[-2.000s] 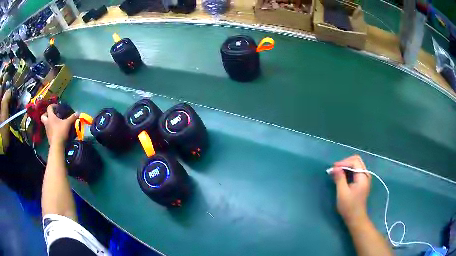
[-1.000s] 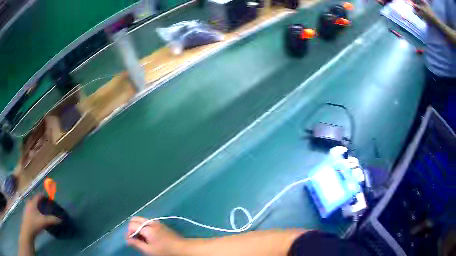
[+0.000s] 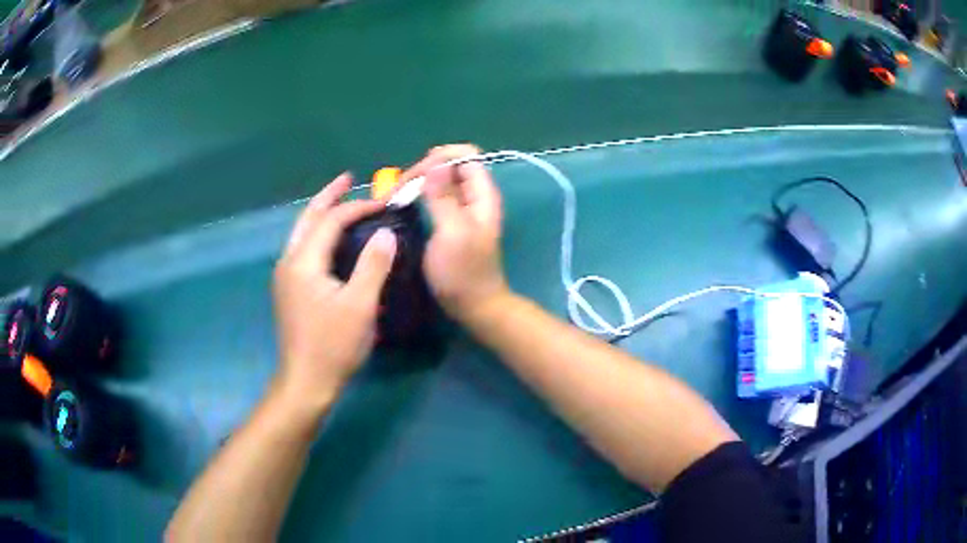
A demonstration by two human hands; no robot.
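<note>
My left hand (image 3: pixel 329 286) grips a black fabric-covered speaker (image 3: pixel 408 308) in front of me, thumb on its top. An orange carry strap (image 3: pixel 386 182) sticks up at its far edge. My right hand (image 3: pixel 461 228) holds the white cable plug (image 3: pixel 407 192) at the speaker's upper end. Whether the plug is inserted cannot be told. The white cable (image 3: pixel 568 212) runs right through a loop to a light-blue tester (image 3: pixel 783 342) with a bright screen.
Several speakers with lit rings (image 3: pixel 74 422) stand at the left edge. More speakers (image 3: pixel 795 45) stand on the far green strip at upper right. A black adapter (image 3: pixel 809 240) with a cord lies behind the tester. A slatted crate (image 3: pixel 901 445) is at lower right.
My left hand has brought a speaker from the far green strip to the near surface. My right hand has moved the plug to it. The view has turned back left.
</note>
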